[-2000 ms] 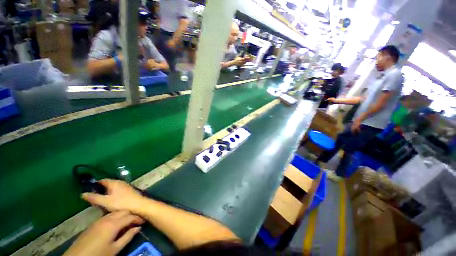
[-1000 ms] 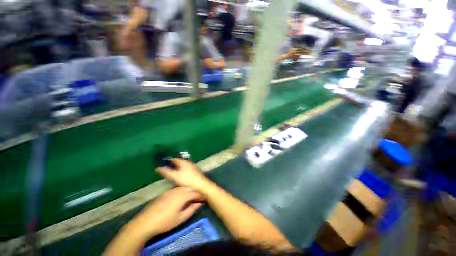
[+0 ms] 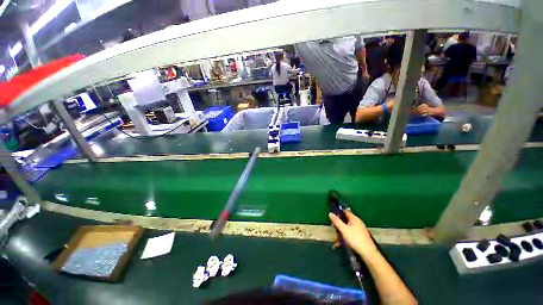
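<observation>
My right hand (image 3: 355, 233) reaches in from the lower right and is closed around the black electric screwdriver (image 3: 349, 256). The tool's cord end is over the belt edge and its thin end points down towards the bench. The blue screw tray (image 3: 315, 288) lies just left of the tool's lower end, cut off by the bottom edge of the picture. A small group of white plastic inserts (image 3: 213, 266) lies on the bench to the left. My left hand is not in view.
The green belt (image 3: 297, 179) runs across ahead. A long clear tube (image 3: 238, 190) crosses its near edge. A cardboard tray (image 3: 98, 253) and a white card (image 3: 158, 245) are at left. A white housing with black pieces (image 3: 500, 253) is beside the right post (image 3: 482, 161). A person sits opposite.
The view has swung left, bringing in the white inserts, cardboard tray and card. My left hand has gone out of view. My right hand remains at the screwdriver, which now shows more clearly.
</observation>
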